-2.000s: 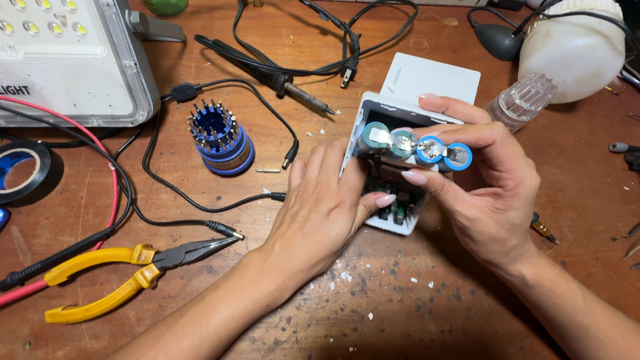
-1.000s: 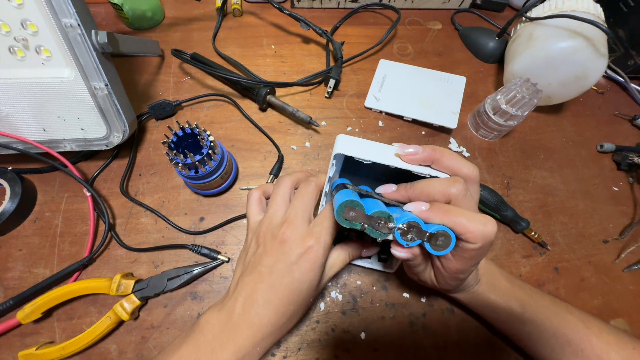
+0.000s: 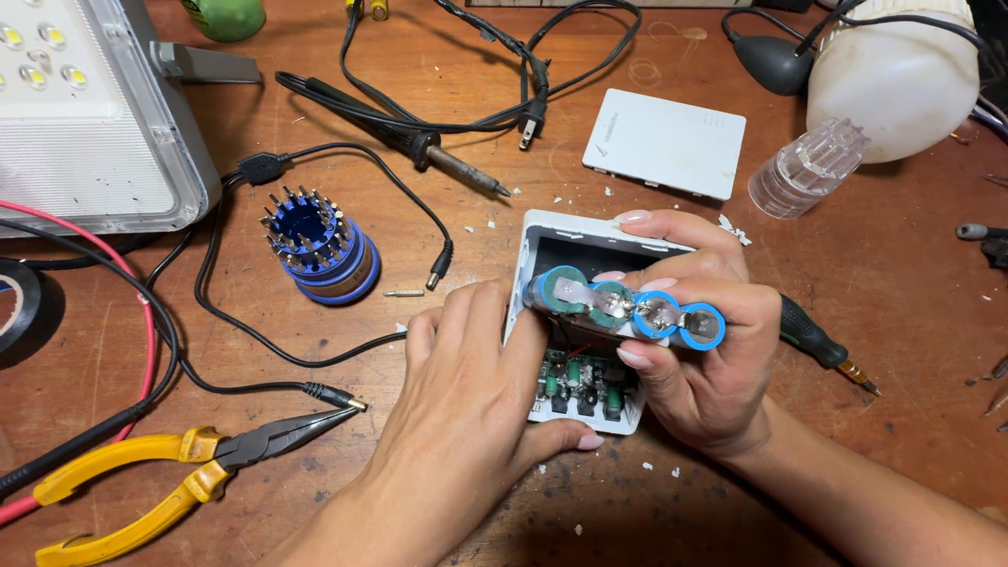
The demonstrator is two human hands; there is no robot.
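Note:
My right hand (image 3: 709,339) grips a pack of blue cylindrical battery cells (image 3: 630,307), joined by soldered metal tabs at their ends. The pack is tilted over an opened white plastic housing (image 3: 579,223), with its tab ends toward the camera. My left hand (image 3: 472,394) holds the housing at its left and lower edge, the thumb at the bottom rim. Inside the lower part of the housing a circuit board (image 3: 579,382) with green components shows, and a thin red wire runs near it. The far ends of the cells are hidden behind my right fingers.
Around the housing lie a white cover (image 3: 665,146), a soldering iron (image 3: 465,169), a blue bit holder (image 3: 323,248), yellow-handled long-nose pliers (image 3: 197,465), a screwdriver (image 3: 823,339), a clear plastic cup-like part (image 3: 807,169) and black cables. An LED floodlight (image 3: 87,142) stands at the left.
Compared with one second ago, the battery pack is turned, so its tab ends face the camera more and more of the circuit board shows. Both hands remain on the pack and housing.

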